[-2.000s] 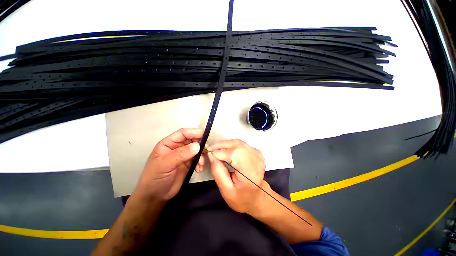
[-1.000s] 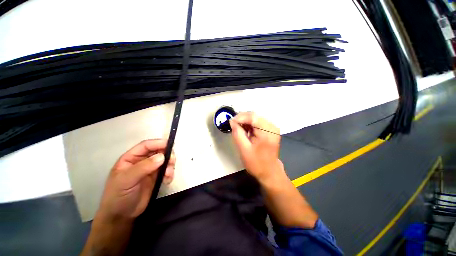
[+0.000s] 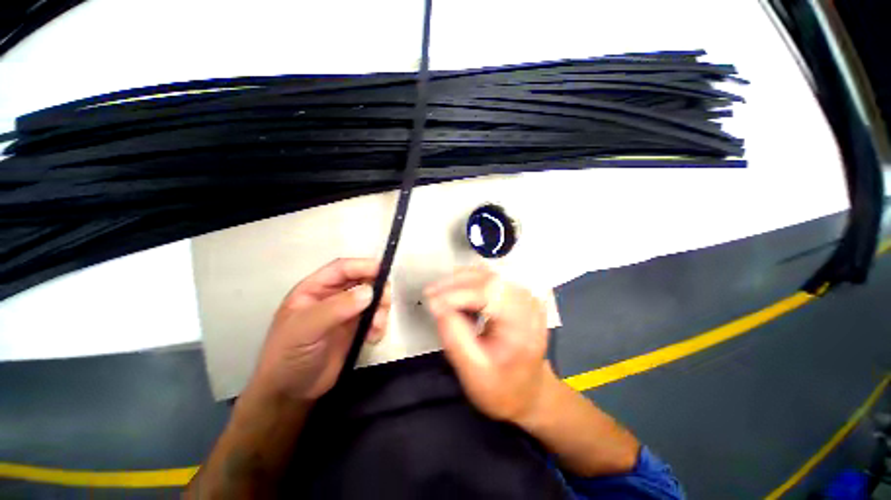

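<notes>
My left hand pinches a narrow black strap between thumb and fingers. The strap runs up across the pile, with small holes along it; its lower end is lost against the dark cloth. My right hand is blurred, just right of my left hand and below the pot, its fingertips pinched together and apart from the strap. The thin applicator seen in this pinch earlier cannot be made out now. The paint pot stands open on the board, with dark shiny liquid inside.
The beige work board lies under my hands at the edge of the white table. A wide strap pile lies beyond the hands. A hanging strap bundle drapes over the table edge at right. Dark cloth covers my lap.
My right hand was at the pot's mouth with the thin applicator a second ago; it has moved down, away from the pot. My left hand still holds the strap. The camera view has turned and shifted.
</notes>
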